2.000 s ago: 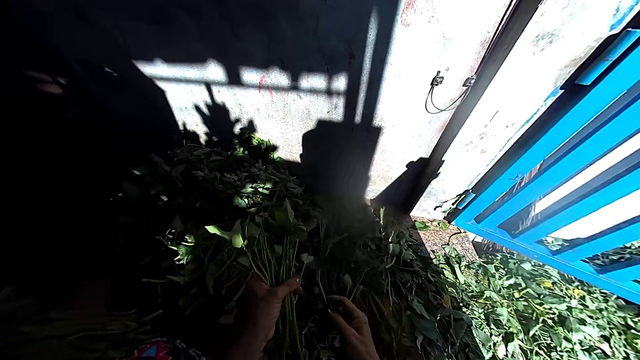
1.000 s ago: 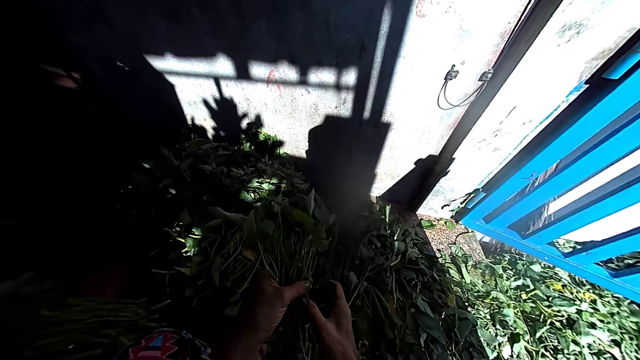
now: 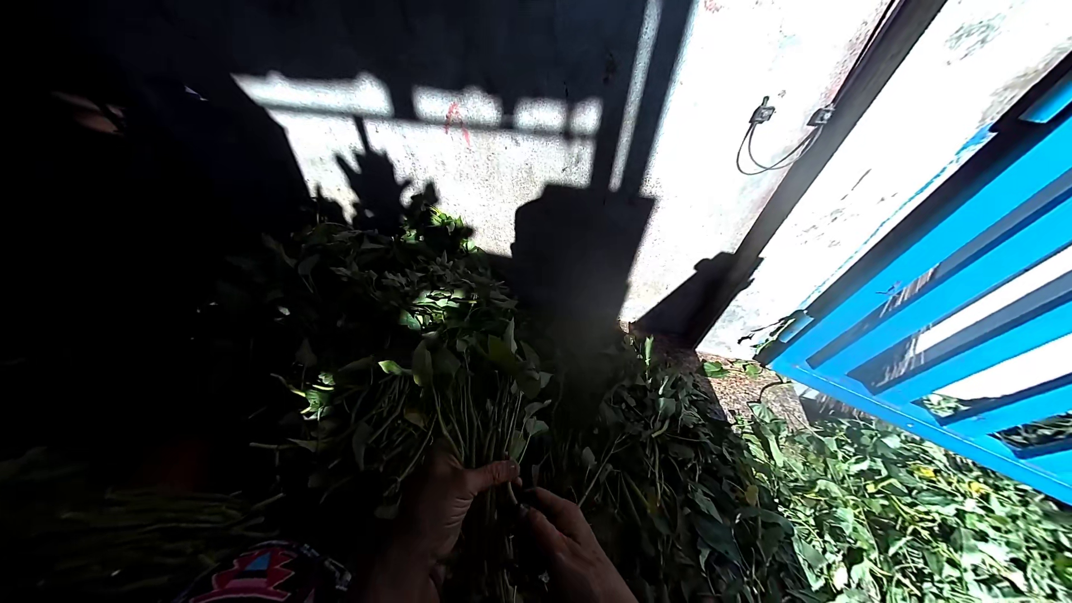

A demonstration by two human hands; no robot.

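My left hand (image 3: 444, 507) is closed around a bunch of long leafy green stems (image 3: 473, 419), its thumb lying across them. The leaves fan out above the fist and the stem ends hang below it. Close at its right, my right hand (image 3: 569, 544) has thumb and fingers pinched together at the edge of the same stems. Deep shadow hides what exactly lies between its fingertips. A large heap of leafy vines (image 3: 419, 276) rises behind both hands and spreads to the right.
A pale wall (image 3: 469, 176) stands behind the heap, with a cable (image 3: 775, 167) on it. At right a blue metal gate (image 3: 921, 335) slants over more sunlit vines (image 3: 921, 511). Darkness covers the left, where cut stems (image 3: 126, 528) lie at the bottom.
The left hand has kept its grip on the stems throughout. My right hand's fingers have drawn together beside the bunch since the earliest frame.
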